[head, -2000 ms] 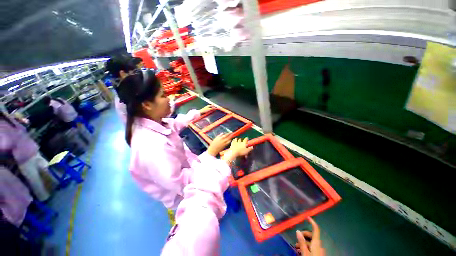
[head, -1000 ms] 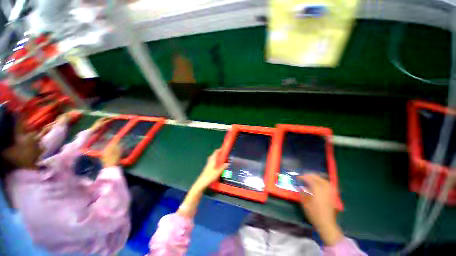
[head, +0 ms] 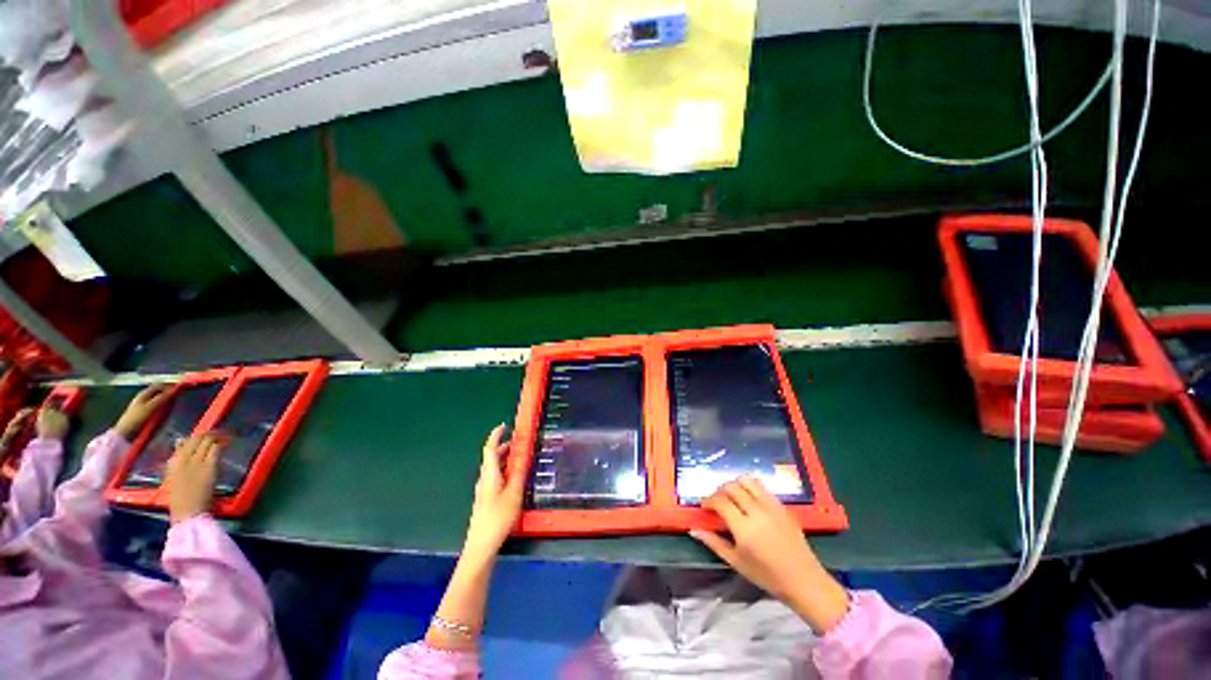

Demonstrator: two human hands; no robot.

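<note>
Two black tablets lie side by side in red-orange foam trays in front of me on the green bench. The left tablet (head: 591, 425) shows lines of small white text. The right tablet (head: 730, 412) also shows faint text and an orange patch at its lower right. My left hand (head: 497, 498) rests against the outer left edge of the left tray (head: 527, 438), fingers up, gripping nothing. My right hand (head: 757, 529) is bent over the lower edge of the right tray (head: 813, 458), fingertips at the screen's bottom edge.
Stacked trays with a tablet (head: 1049, 299) stand at the right, with white cables (head: 1039, 266) hanging before them. Another person's hands (head: 194, 472) are on two trays at the left. A yellow sheet (head: 653, 100) with a small meter (head: 648, 31) hangs above. A slanted post (head: 252, 213) stands left.
The view has turned right towards the bench. Both hands have come to the two trays, which now sit flush together. White text lines now show on the screens.
</note>
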